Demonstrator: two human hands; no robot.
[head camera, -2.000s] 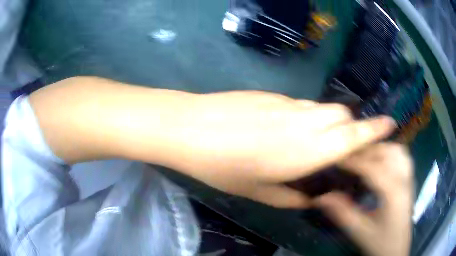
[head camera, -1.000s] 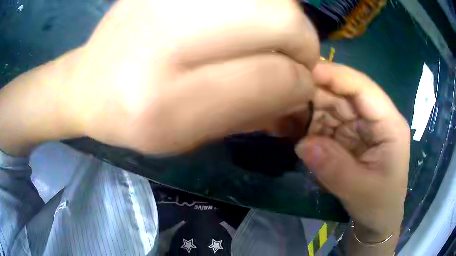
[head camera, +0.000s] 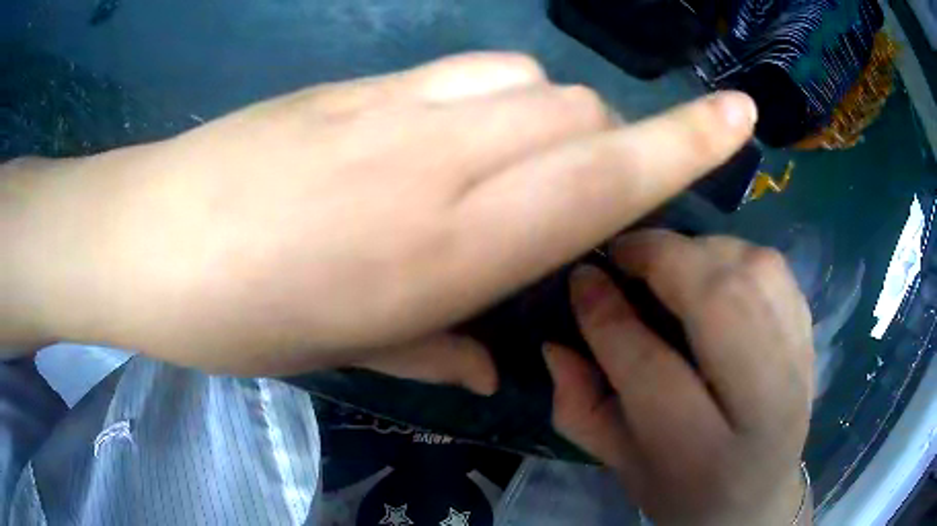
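Note:
My left hand (head camera: 411, 205) reaches in from the left, palm down, index finger stretched out and thumb below. My right hand (head camera: 699, 360) is at the lower right with its fingers bent towards the left hand. Something dark (head camera: 526, 308) shows between the hands, but its shape and which hand holds it are unclear. A display module (head camera: 733, 182) with an orange tail lies just beyond the left index fingertip, partly covered by it. The row of display modules (head camera: 822, 77) with an orange fringe stands behind it at the upper right.
Dark pieces (head camera: 637, 31) lie at the top centre, left of the row. A white paper piece (head camera: 901, 269) lies at the right edge, with clear film (head camera: 834, 293) beside it. The green bench's near edge borders the striped coat (head camera: 205, 442) and black starred clothing (head camera: 421, 483).
My left hand has shifted down and its index finger now points out to the right. My right hand's fingers have turned and curled leftward. More of the rows shows at the upper right.

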